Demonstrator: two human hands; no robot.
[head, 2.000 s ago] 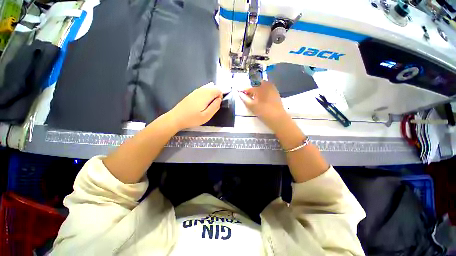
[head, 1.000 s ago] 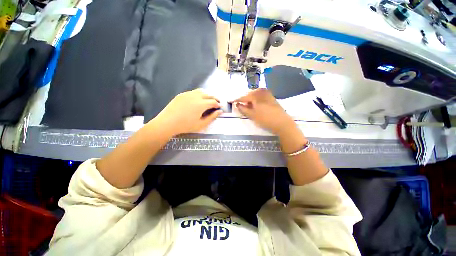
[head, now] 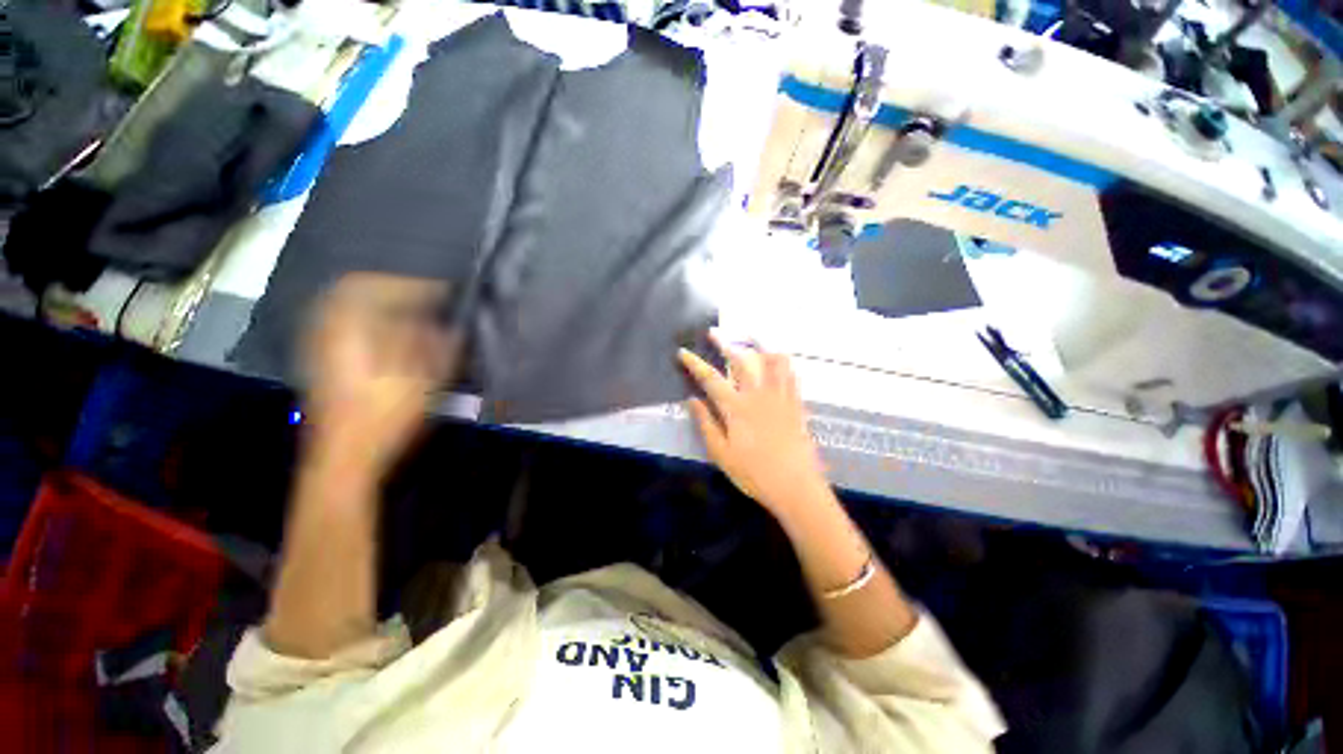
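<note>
A large dark grey garment panel point(head: 604, 221) with a crease down its middle lies left of the sewing machine's needle area. My left hand point(head: 376, 346) is blurred over the panel's lower left part; whether it grips cloth cannot be told. My right hand point(head: 754, 405) has its fingers apart, fingertips at the panel's lower right edge. The white JACK sewing machine point(head: 1016, 177) stands at the right, its presser foot and needle point(head: 803, 206) clear of the panel.
A small dark cut piece point(head: 913, 270) and thread snips point(head: 1022, 371) lie under the machine arm. Dark folded cloth point(head: 206, 177) is heaped at the left. Red handles point(head: 1225, 454) and striped trim point(head: 1274, 494) are at the right end. A red crate point(head: 67, 589) is lower left.
The view has shifted left. The panel now lies more fully in view, away from the needle. My left hand has moved left, away from my right hand, whose fingers have spread.
</note>
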